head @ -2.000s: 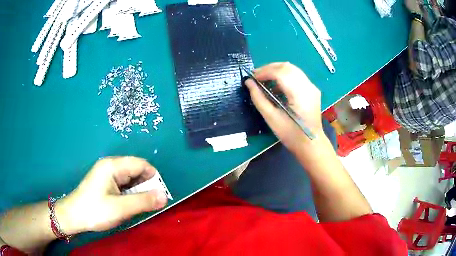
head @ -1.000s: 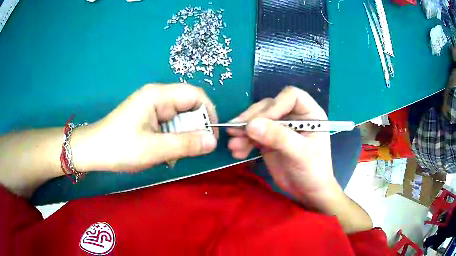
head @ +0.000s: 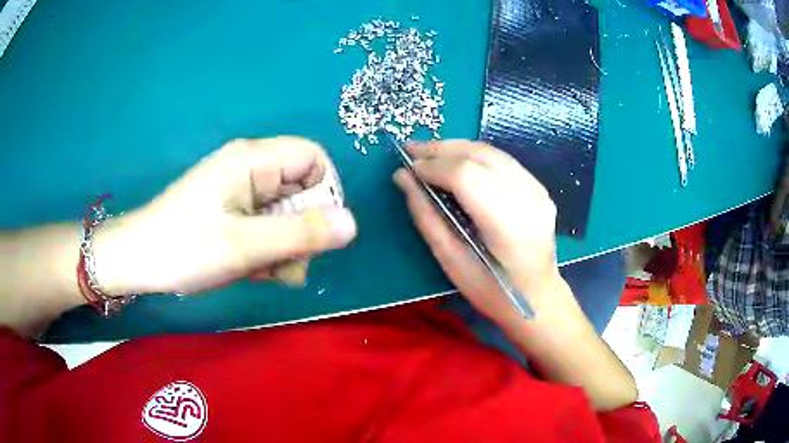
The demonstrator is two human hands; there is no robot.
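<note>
My left hand (head: 246,212) is shut on a folded white watch strap (head: 304,200), its wide end at the fingertips and the rest hidden in the palm. My right hand (head: 484,212) holds slim metal tweezers (head: 467,234) slanting up to the left. The tweezer points are at the lower edge of the loose pile of tiny silver-grey metal inserts (head: 389,86). Whether the points grip a piece, I cannot tell.
A black ribbed mat (head: 541,95) lies right of the pile. White strips and thin tools (head: 682,95) lie further right. A blue bin (head: 679,7) and a red bin (head: 715,30) are at the top right. A person in a plaid shirt (head: 740,260) is at the right edge.
My right hand has moved the tweezers from the black mat to the strap end, then away to the pile. My left hand was raised from the table edge and still holds the strap.
</note>
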